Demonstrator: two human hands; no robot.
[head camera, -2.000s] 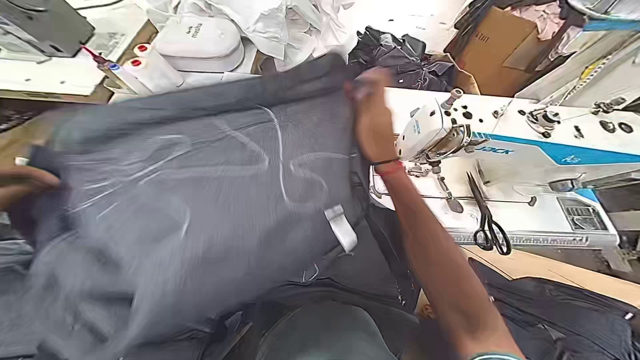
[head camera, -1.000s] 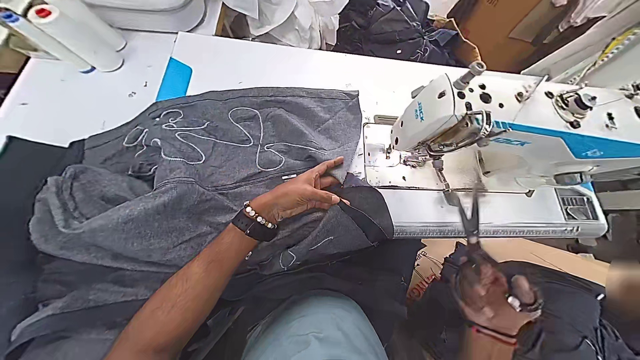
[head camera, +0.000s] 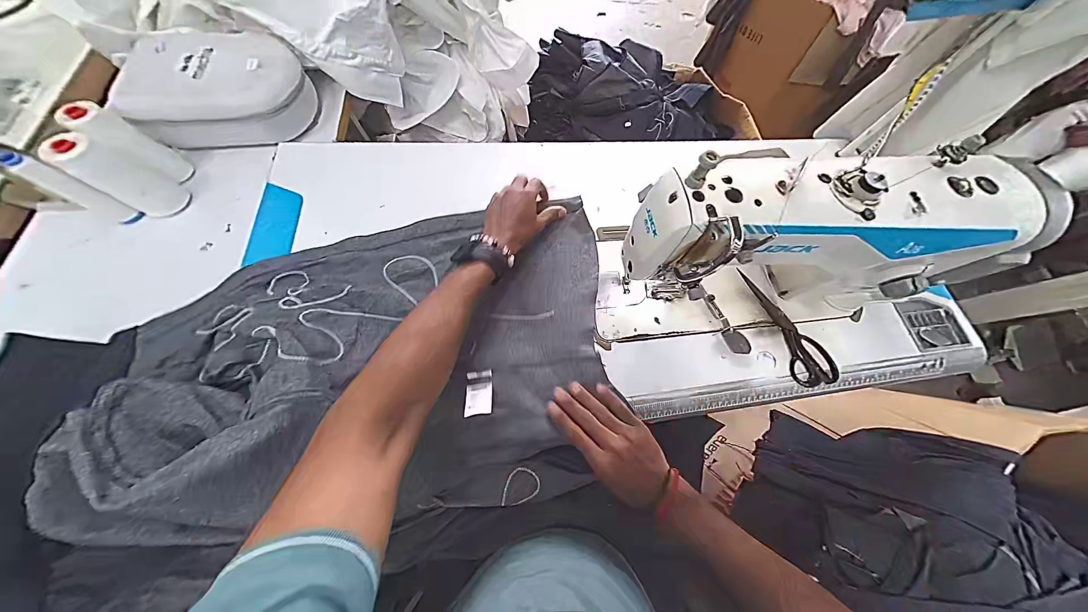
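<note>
A dark grey garment (head camera: 527, 340) with loose white threads and a small white label (head camera: 478, 393) lies spread over the white sewing table. At its far right corner, my left hand (head camera: 517, 217) has thumb and fingers on the edge; whether it pinches the cloth is not clear. My right hand (head camera: 616, 446) lies flat on the near right part of the garment, fingers apart, holding nothing. Right of the cloth stands a white and blue Jack sewing machine (head camera: 816, 229). Black-handled scissors (head camera: 790, 336) rest on the machine bed, blades toward the machine's arm.
Thread cones (head camera: 119, 174) and a pale padded item (head camera: 208, 85) are at the back left. White cloth (head camera: 459, 68) and a dark fabric pile (head camera: 612, 89) lie beyond the table. At the lower right, a cardboard box (head camera: 926, 414) holds dark garments (head camera: 884, 510).
My right hand has let go of the scissors, now on the machine bed, and moved onto the garment. My left hand has moved from the garment's near right part to its far corner.
</note>
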